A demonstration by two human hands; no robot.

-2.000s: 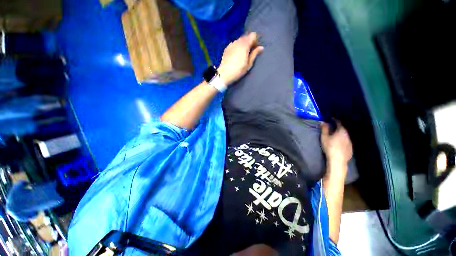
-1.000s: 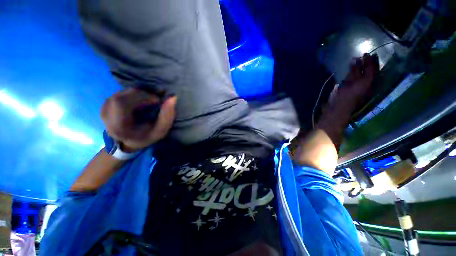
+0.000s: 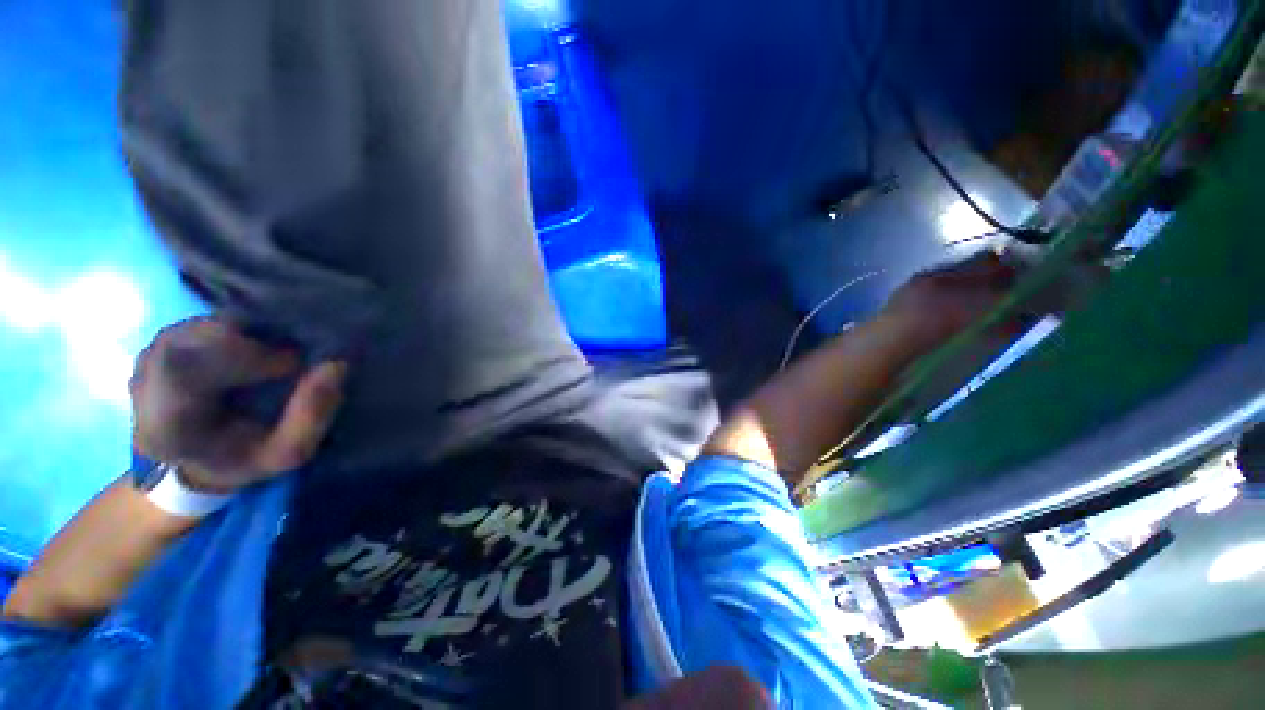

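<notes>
My left hand [image 3: 229, 402], with a white band at the wrist, is at the left beside my grey-trousered thigh [image 3: 361, 180]. Its fingers are curled, and a dark area inside them hides whether it holds anything. My right arm reaches to the green bench [image 3: 1110, 347] at the right. My right hand [image 3: 992, 284] is dark and blurred at the bench's near edge; its fingers and anything in them cannot be made out.
A blue plastic object [image 3: 604, 284] stands on the floor beyond my lap. Dark cables [image 3: 957, 180] hang under the bench edge. A yellowish-brown block [image 3: 992, 606] and other equipment lie past the bench at the lower right. The blue floor is at the left.
The view has swung toward the bench. My right hand has moved from beside my thigh to the bench edge. My left hand has gone from spread fingers on my thigh to curled.
</notes>
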